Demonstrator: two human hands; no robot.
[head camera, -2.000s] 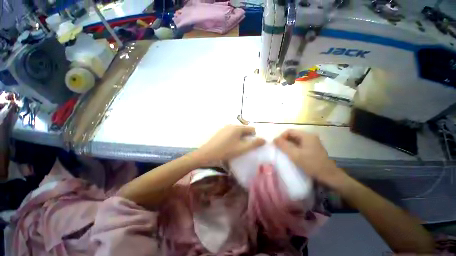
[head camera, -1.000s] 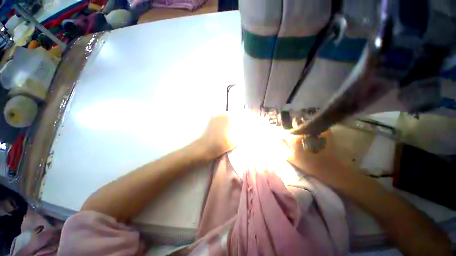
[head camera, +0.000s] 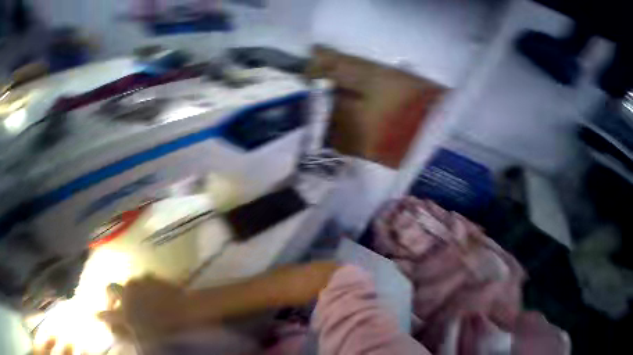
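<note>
The view is blurred by motion. The white sewing machine (head camera: 163, 166) with its blue stripe lies across the left. The lamp glare at bottom left washes out the needle area. My right hand (head camera: 142, 308) is at the edge of the glare, with the forearm reaching in from the right; its fingers and anything in them cannot be made out. Pale finger-like shapes in the glare at the bottom left edge may be my left hand (head camera: 52, 343). The pink garment at the needle cannot be made out.
A slim metal tool (head camera: 186, 227) and a dark flat rectangle, perhaps a phone (head camera: 267, 211), lie on the table right of the needle. A pink bundle (head camera: 454, 270) is heaped at right beside a blue basket (head camera: 452, 179). A brown panel (head camera: 378, 104) stands behind.
The view has swung right, moving the machine left and bringing the pink bundle and blue basket in. Earlier, both hands moved from the table's front edge with the pink and white piece to the needle.
</note>
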